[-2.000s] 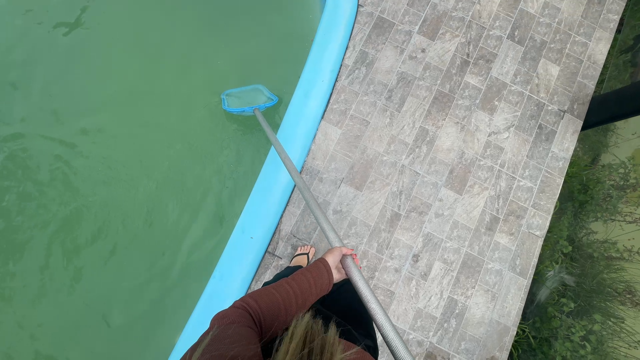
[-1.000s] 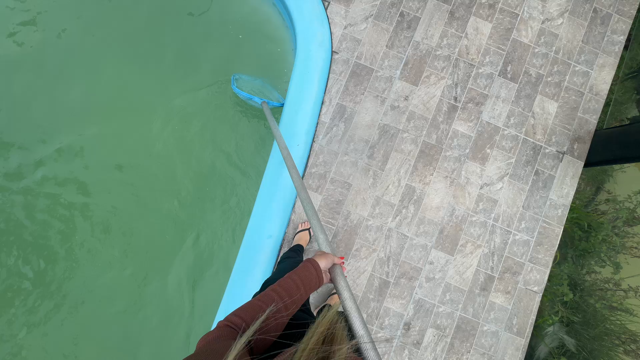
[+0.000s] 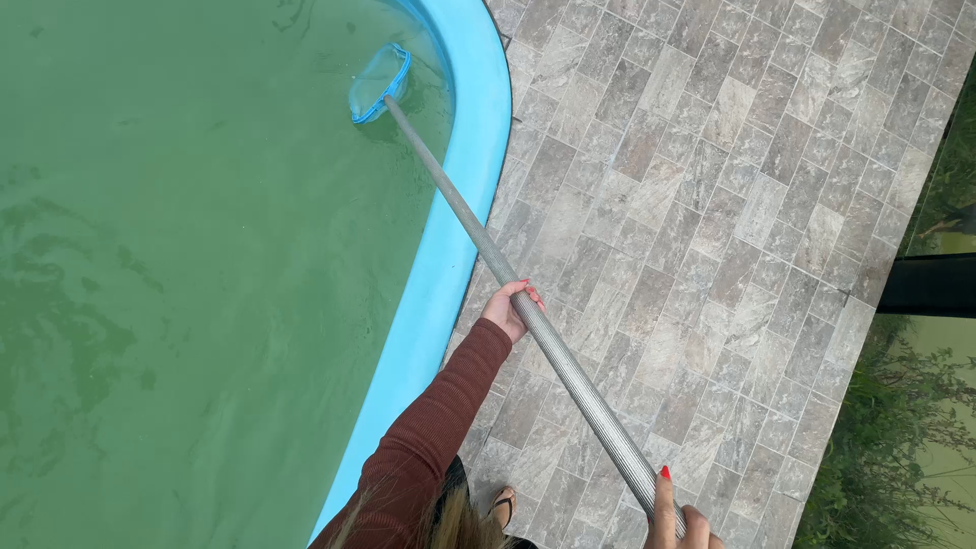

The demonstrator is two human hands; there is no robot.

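My left hand (image 3: 513,309) is wrapped around the middle of a ribbed metal telescopic pole (image 3: 576,374), its arm in a brown ribbed sleeve. Lower down, at the bottom edge of the view, my right hand (image 3: 675,518) grips the same pole, one finger laid along it. At the pole's far end a blue-framed pool skimmer net (image 3: 381,82) lies tilted at the surface of the green, cloudy water (image 3: 229,229), just inside the pool's curved edge. The part of the pole beyond my right hand is out of view.
The pool's light blue rim (image 3: 427,297) curves up the view beside grey stone-look tiles (image 3: 686,229). My foot in a black sandal (image 3: 504,503) stands on the tiles near the rim. Green plants (image 3: 877,427) and a dark post (image 3: 930,284) border the tiles at right.
My right hand has come into view on the pole. The net has turned and now stands farther from the rim than one second ago. My left hand has stayed on the pole.
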